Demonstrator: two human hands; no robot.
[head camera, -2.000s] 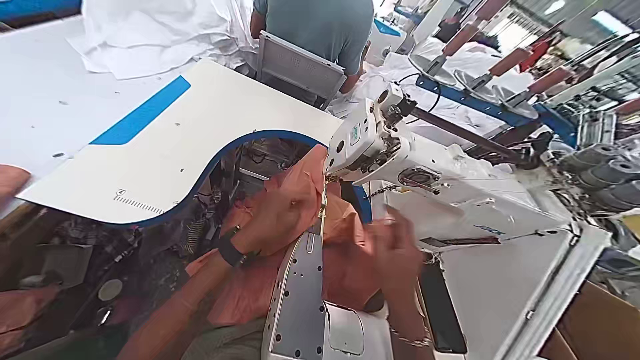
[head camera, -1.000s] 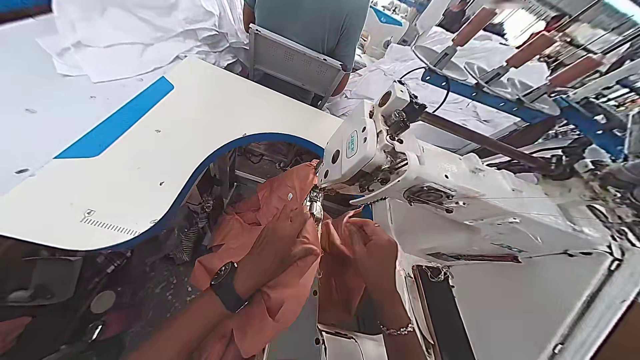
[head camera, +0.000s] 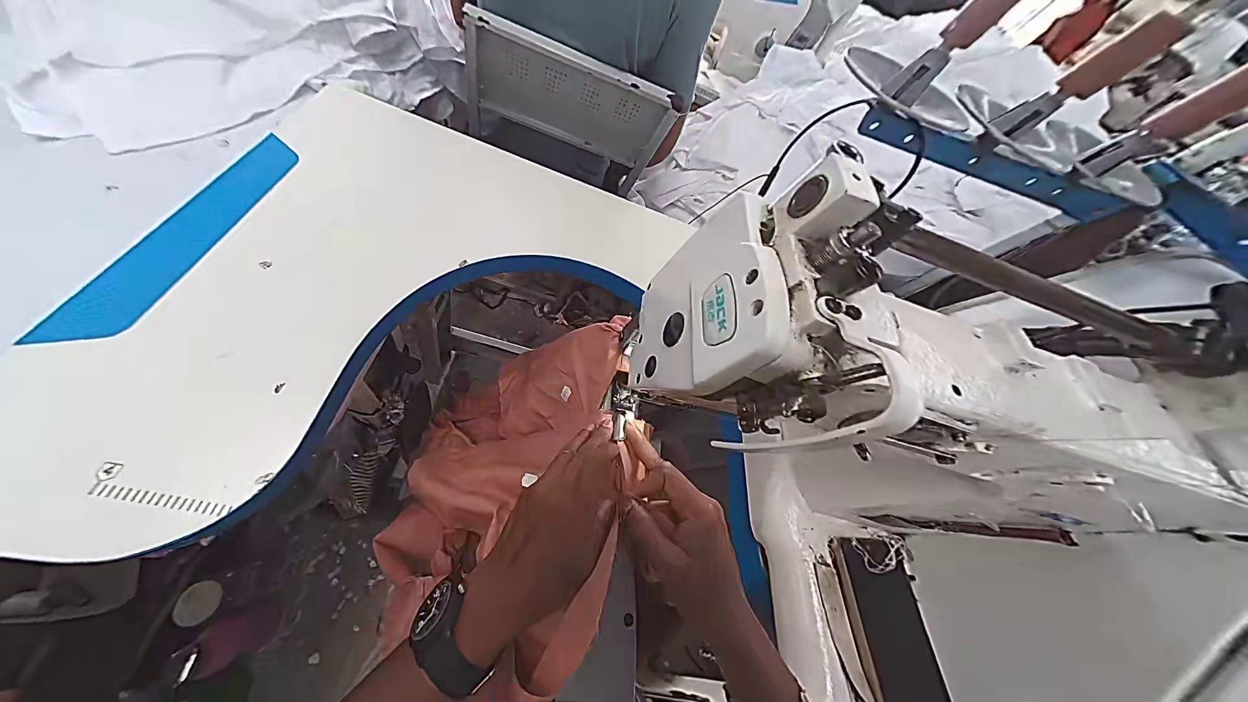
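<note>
Orange fabric (head camera: 468, 458) lies over the narrow arm of a white Jack sewing machine (head camera: 717, 317) and hangs down on its left side. My left hand (head camera: 570, 512), with a black watch (head camera: 444, 624) on the wrist, rests on the fabric, its fingertips close to the presser foot (head camera: 620, 414). On the other side of the foot, my right hand (head camera: 678, 526) pinches the fabric edge between thumb and fingers. Both hands are nearly touching just in front of the needle area. The needle itself is too small to make out.
A white table (head camera: 322, 224) with a blue curved edge wraps around the left of the machine. White cloth (head camera: 224, 58) is heaped at the back left. A person sits ahead on a metal chair (head camera: 570, 88). Thread cones (head camera: 1121, 54) stand on a rack at the upper right.
Both hands have moved closer together at the presser foot. Two seconds ago they were farther apart, with the right hand raised and off the fabric. The view is now nearer the machine head.
</note>
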